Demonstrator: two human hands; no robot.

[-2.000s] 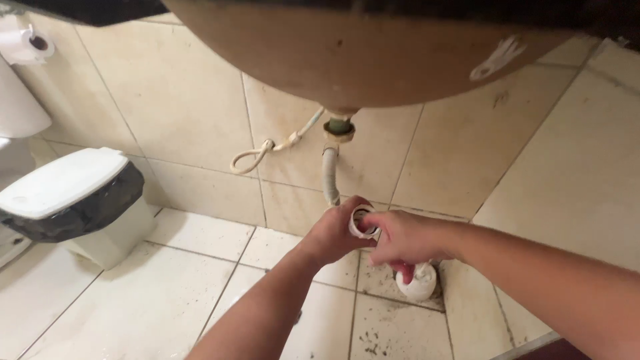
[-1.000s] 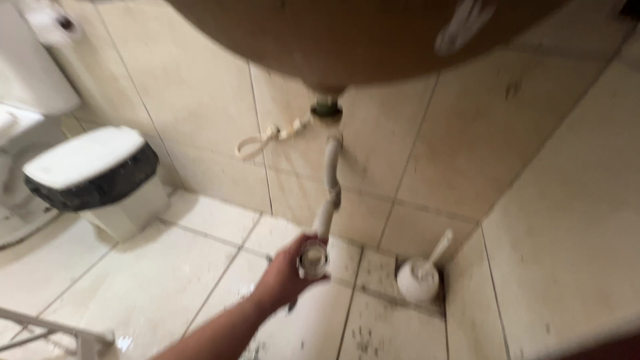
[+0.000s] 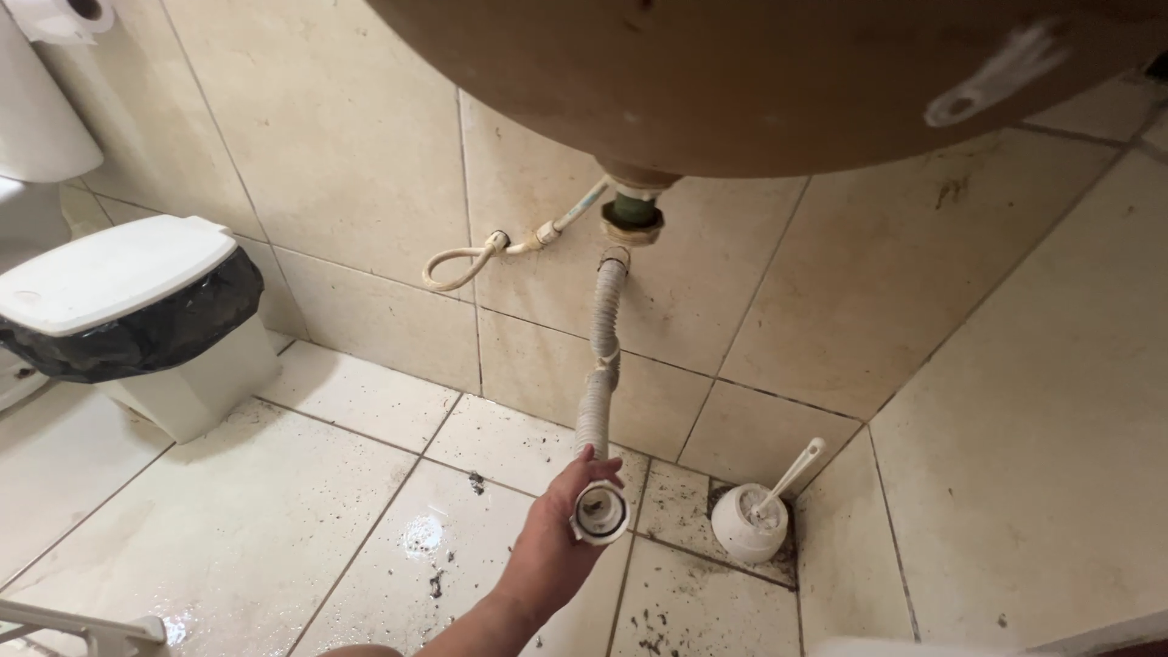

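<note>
My left hand [image 3: 558,538] is closed around the free end of a corrugated plastic drain hose [image 3: 595,411], with the open mouth of its white end fitting [image 3: 601,513] facing me. From there the hose bends up to the tiled wall, where its other end meets a wall outlet. Above it hangs the underside of a brown sink basin [image 3: 730,100]. A drain tailpiece with a loose-looking nut [image 3: 631,224] sticks down from the basin, apart from the hose. Left of it, a looped white supply hose [image 3: 461,265] lies against the wall. My right hand is out of view.
A white toilet brush holder [image 3: 750,525] stands in the floor corner at right. At left are a white-lidded bin [image 3: 119,274] with a black bag, part of a toilet and a toilet paper roll [image 3: 73,18]. The floor tiles [image 3: 365,484] are wet, with dark debris.
My right hand, at the hose's end fitting two seconds ago, has left the view. My left hand still holds the hose, now lower and farther from the wall, with its mouth toward me.
</note>
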